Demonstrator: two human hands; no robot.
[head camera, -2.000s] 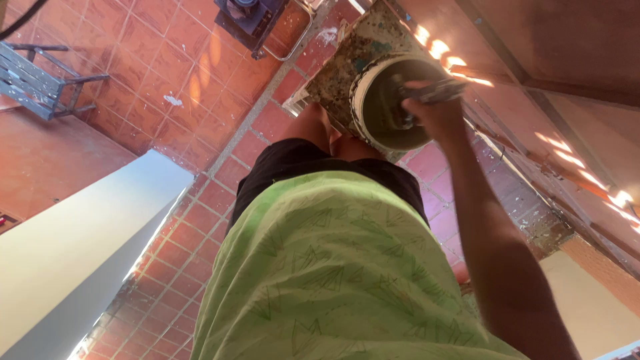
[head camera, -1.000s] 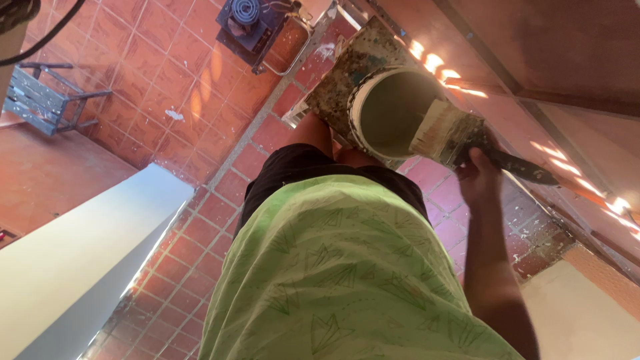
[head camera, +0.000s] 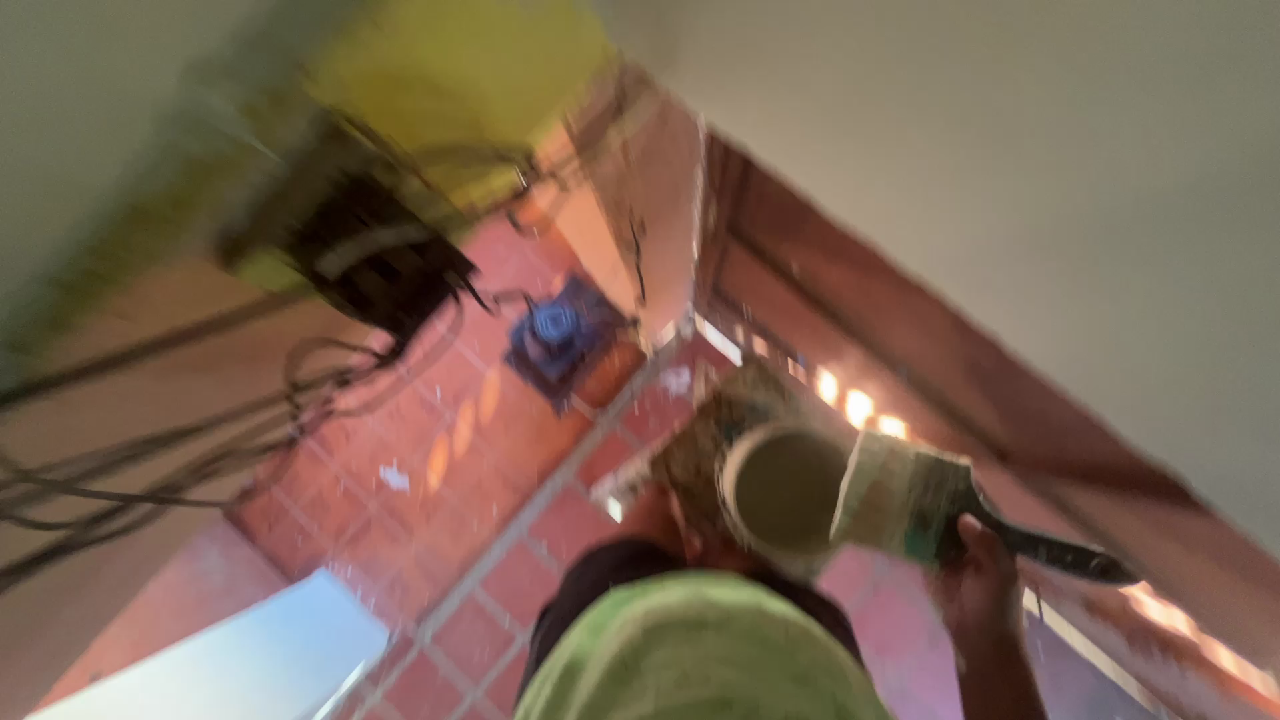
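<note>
My right hand (head camera: 975, 580) grips a wide flat paintbrush (head camera: 905, 495) by its dark handle, at the lower right. The brush's bristles are coated pale and point left, over or beside the right rim of a round bucket (head camera: 785, 490); the blur hides whether they touch it. Inside the bucket is a grey-green liquid that looks like paint. The bucket stands on a paint-spattered board or platform (head camera: 690, 445) in front of my legs. My left hand is outside the view.
Dark cables (head camera: 150, 480) hang at the left by a dark box (head camera: 380, 250). A blue object with a coil pattern (head camera: 557, 325) stands beyond the tiled floor (head camera: 480, 630). A reddish panelled surface (head camera: 860, 320) runs along the right, and pale surfaces fill the upper corners.
The view has swung upward, bringing in the cables, dark box and yellow area. Two seconds ago my right hand held the brush over the bucket's mouth; now the brush is at its right side.
</note>
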